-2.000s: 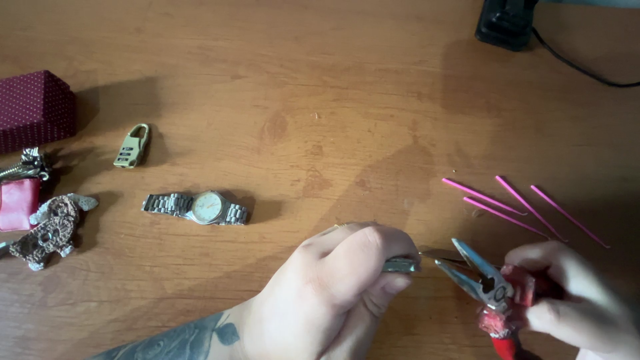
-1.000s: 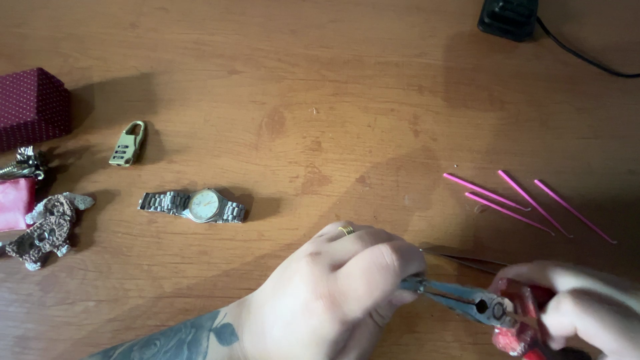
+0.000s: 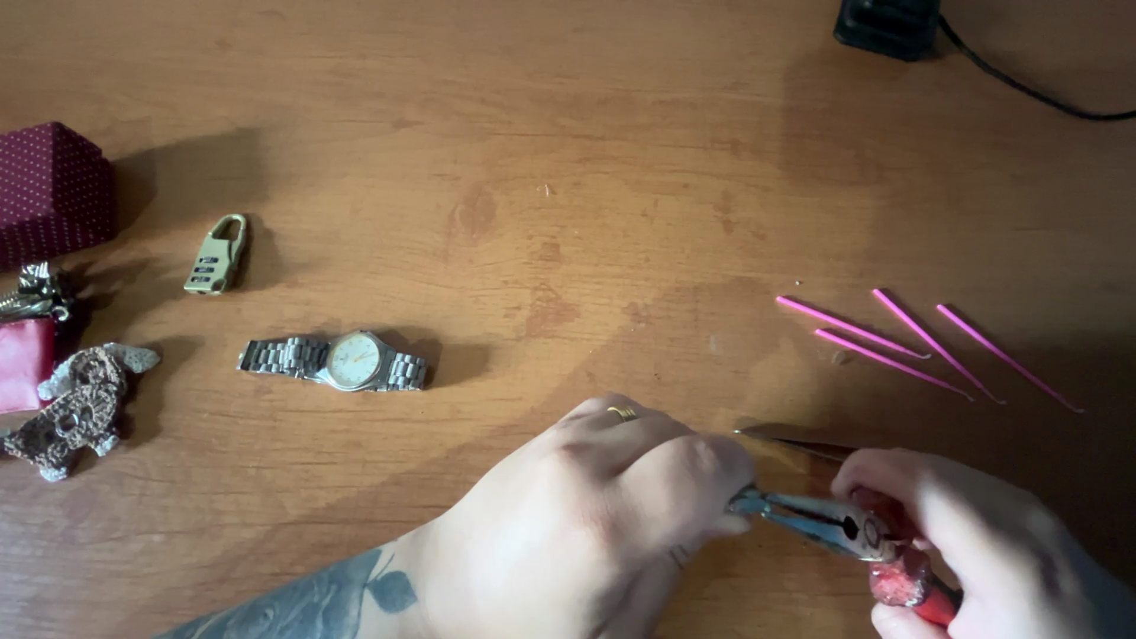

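Observation:
My left hand (image 3: 612, 506), a ring on one finger, is closed around a small metal piece (image 3: 744, 500) that shows only at its fingertips; the rest is hidden. Red-handled needle-nose pliers (image 3: 839, 524) are in my right hand (image 3: 976, 541), their jaw tips at that metal piece. Behind the pliers a thin pointed metal tool (image 3: 790, 439) runs toward my right fingers; whether they touch it I cannot tell. Farther up lie several thin pink hooked sticks (image 3: 932, 342).
A metal-band wristwatch (image 3: 353, 359) lies left of my left hand, and a brass combination padlock (image 3: 217, 255) beyond it. At the left edge are a dotted maroon box (image 3: 53, 195), a pink item (image 3: 22, 364) and a crocheted animal figure (image 3: 80, 404). A black device (image 3: 887, 27) with a cord stands at top right.
Two seconds ago the pliers' jaws stood apart, right of the left hand; now their tips are at the small metal piece by its fingertips. My left hand has turned more knuckles-up.

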